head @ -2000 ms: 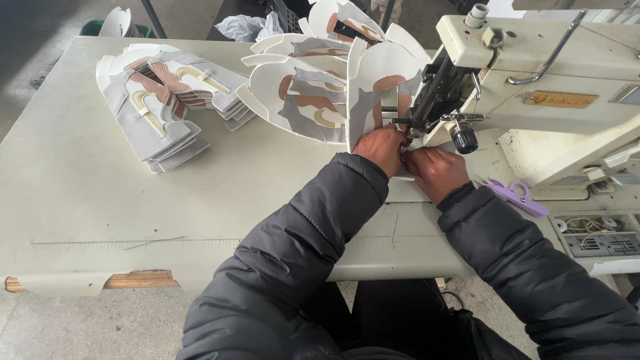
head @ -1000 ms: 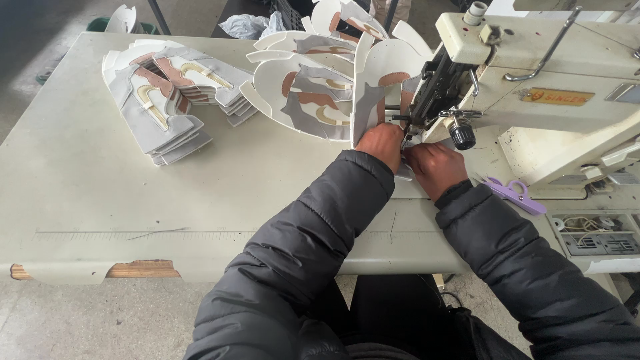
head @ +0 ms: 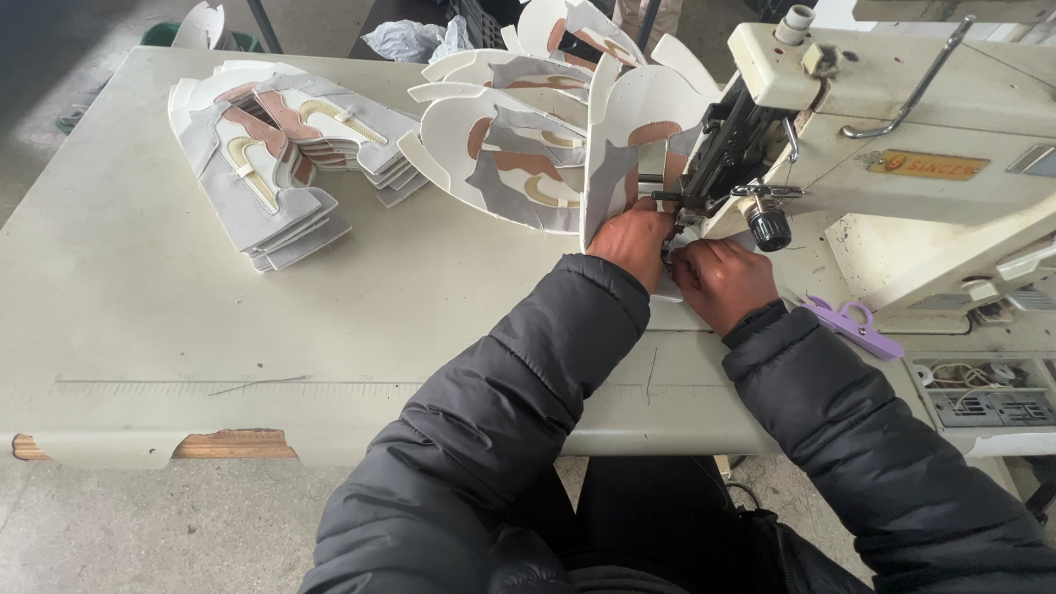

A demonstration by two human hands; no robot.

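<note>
At the needle area of a Singer sewing machine [head: 916, 124], my left hand [head: 631, 243] grips the lower edge of a white, grey and brown shoe upper [head: 610, 165] that stands up beside the machine head. My right hand [head: 726, 276] is closed at the upper's near end, close to the needle; its fingertips and the needle itself are hidden. More stitched shoe uppers [head: 528, 177] lie just left of the held one. Farther left sits a stack of similar uppers [head: 272, 206] with beige swoosh shapes. Purple thread snips [head: 858, 326] lie right of my right hand.
A printed ruler scale [head: 165, 384] runs along the chipped front edge of the table [head: 371, 433]. An open tray [head: 982, 384] at the right holds bobbins and metal plates. Behind the table are a plastic bag [head: 412, 40], a green bin [head: 161, 35] and part of a person [head: 648, 18].
</note>
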